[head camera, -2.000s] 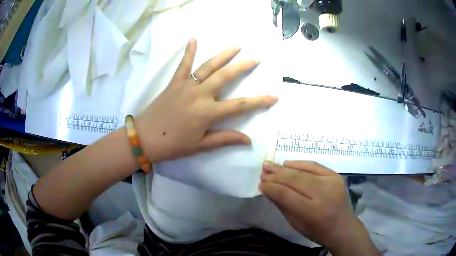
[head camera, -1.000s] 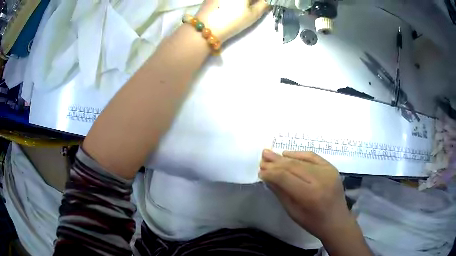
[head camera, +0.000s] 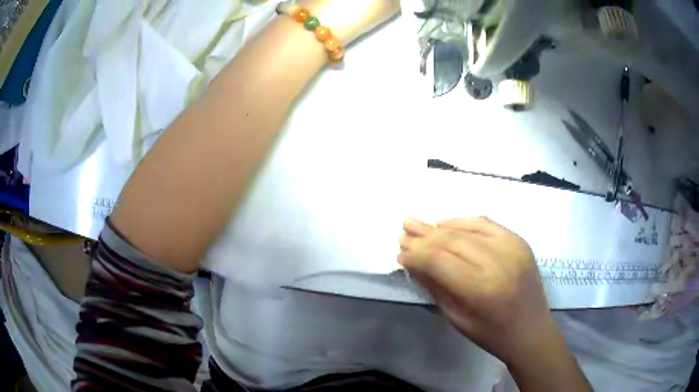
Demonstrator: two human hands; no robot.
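A large white fabric piece point(head camera: 306, 191) lies over the machine table, with its near edge by the table's front edge. My right hand point(head camera: 475, 272) pinches its near right corner between thumb and fingers. My left arm reaches over the fabric to the top of the view. My left hand point(head camera: 360, 19) is washed out by bright light and cut off at the top edge, so its fingers are hidden. The sewing machine head point(head camera: 536, 34) is at the upper right, with a ribbed cream knob point(head camera: 516, 95) and small metal parts.
Thread snips point(head camera: 592, 144) and a slim dark stick point(head camera: 622, 115) lie right of the machine head. A printed ruler scale point(head camera: 598, 271) runs along the front edge. White cloth strips point(head camera: 126, 84) are heaped at upper left. White cloth point(head camera: 613, 337) hangs at lower right.
My left hand went from flat on the fabric to up beside the machine head. My right hand kept its pinch on the corner. The view shifted, and more of the machine head shows.
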